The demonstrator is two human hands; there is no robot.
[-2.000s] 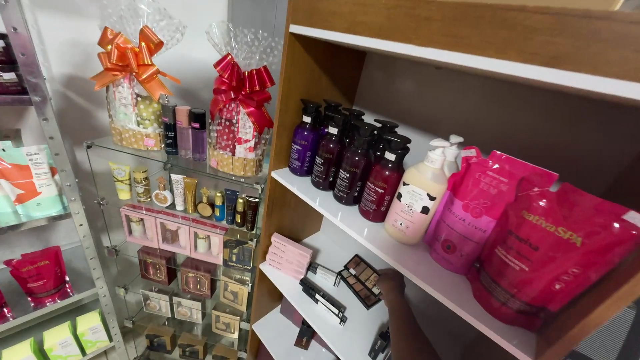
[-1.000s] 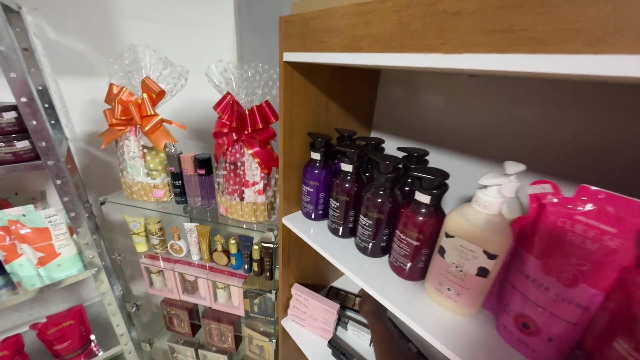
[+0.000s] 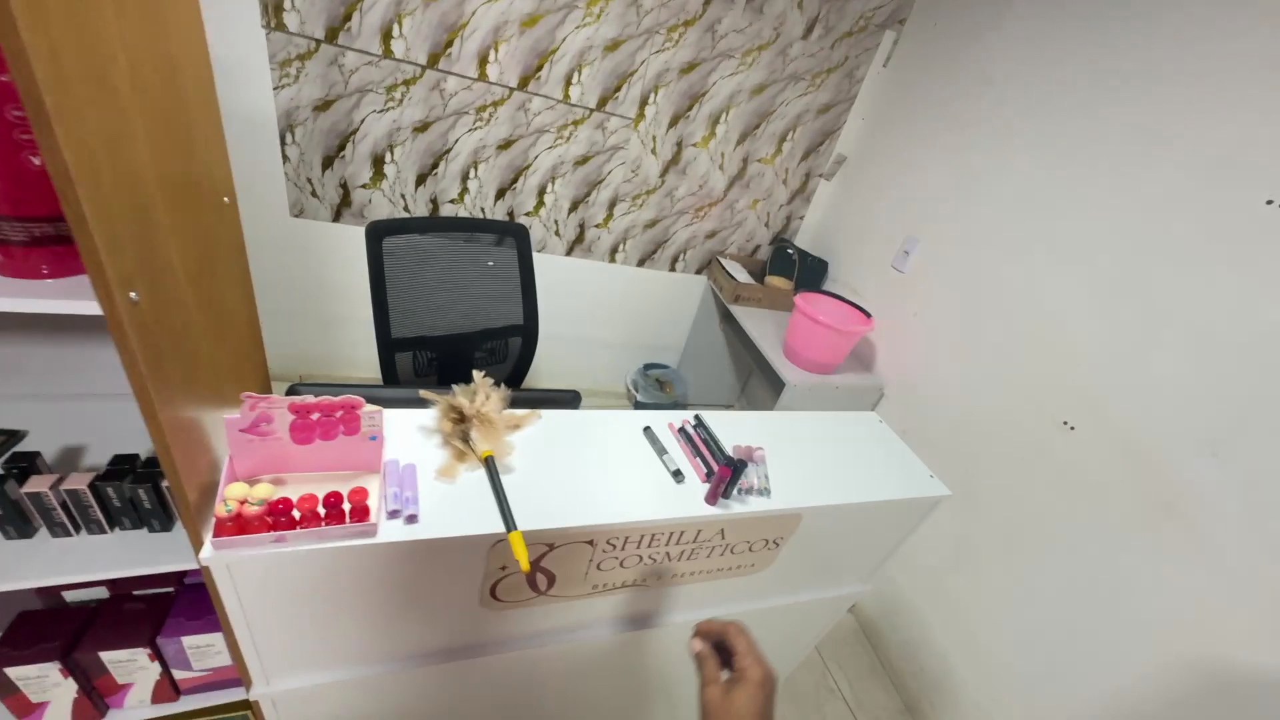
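Observation:
My right hand (image 3: 735, 668) is at the bottom, right of centre, in front of the white counter (image 3: 590, 430). Its fingers are curled, with a gap beside the thumb, and nothing shows in it. My left hand is out of view. A feather duster (image 3: 497, 500) lies on the countertop, its black and yellow handle jutting over the front edge. To its right are a grey and black cosmetic tube (image 3: 663, 454), several slim black and pink tubes (image 3: 700, 448) and small clear-pink tubes (image 3: 752, 472). Left of it stand two lilac tubes (image 3: 401, 490) and a pink display box (image 3: 300, 470) of red and yellow round-topped items.
A wooden shelf unit (image 3: 150, 280) with boxed products stands at the left. Behind the counter are a black mesh chair (image 3: 450, 300), a waste bin (image 3: 656, 386) and a side table (image 3: 800, 375) with a pink bucket (image 3: 825, 332) and a cardboard box (image 3: 745, 285). A white wall (image 3: 1080, 330) runs along the right.
The view has swung from the shelves of bottles to the counter. Two seconds ago a hand was at a makeup palette on a lower shelf; now my right hand is before the counter without it.

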